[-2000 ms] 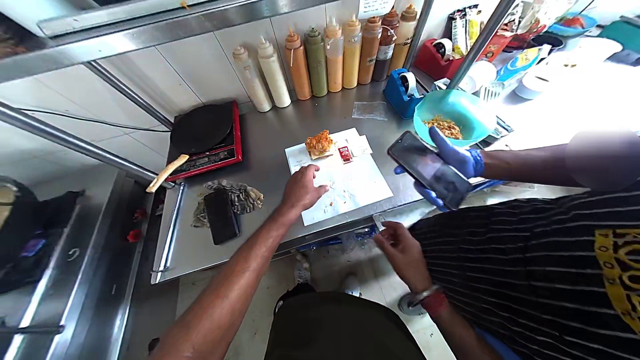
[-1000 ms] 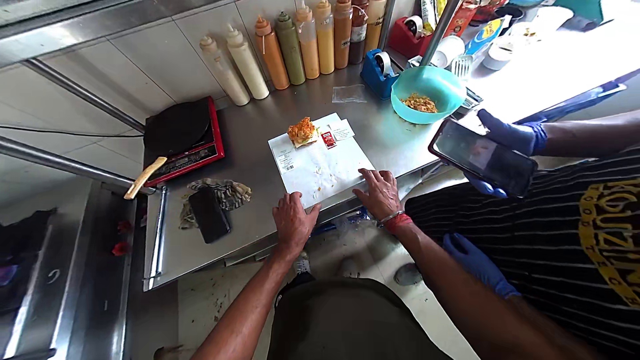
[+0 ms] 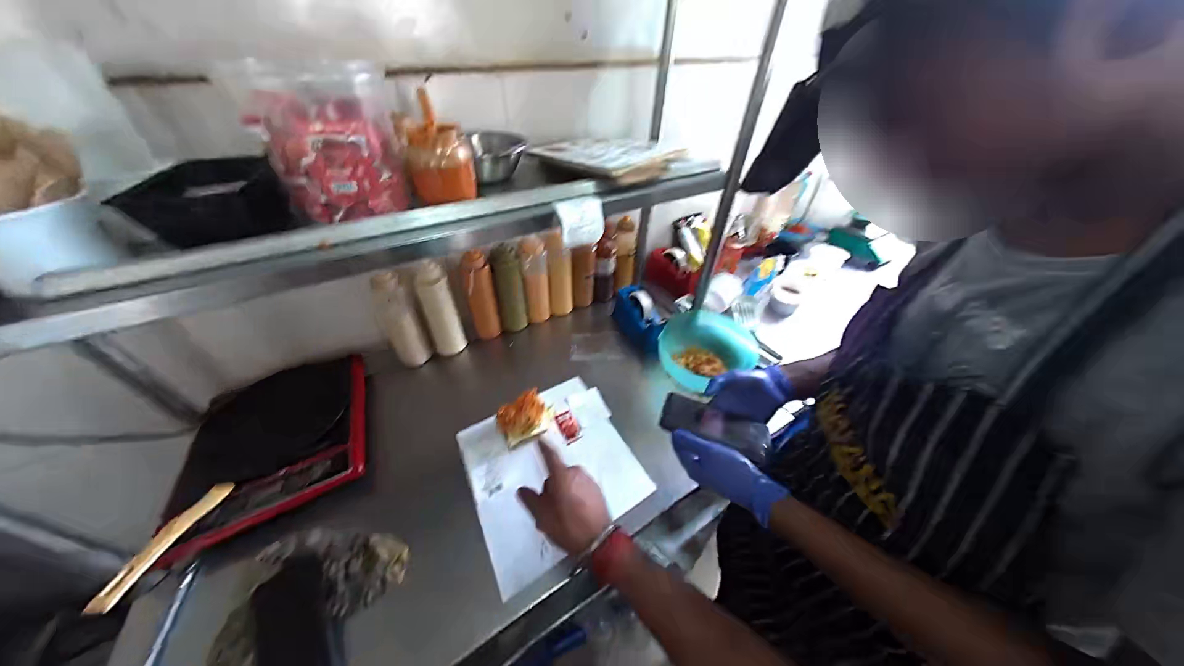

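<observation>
My right hand [image 3: 566, 504], with a red band and a bracelet at the wrist, is over the white paper sheet [image 3: 518, 541]. Its index finger points at the piece of food with orange topping [image 3: 523, 416], close to its lower edge; contact cannot be told. It holds nothing. A red sachet [image 3: 567, 425] lies right of the food on the paper. My left hand is out of view.
A person in blue gloves at the right holds a dark phone [image 3: 712, 425]. Behind the paper are sauce bottles [image 3: 481, 296], a blue tape dispenser [image 3: 638, 314] and a turquoise bowl [image 3: 703, 328]. At left are a red-edged cooktop [image 3: 356, 416] and a crumpled cloth [image 3: 361, 569].
My right hand has moved from the paper's near edge toward the food, its index finger extended. My left hand has left the view. The view has tilted up. The co-worker now has both hands at the phone.
</observation>
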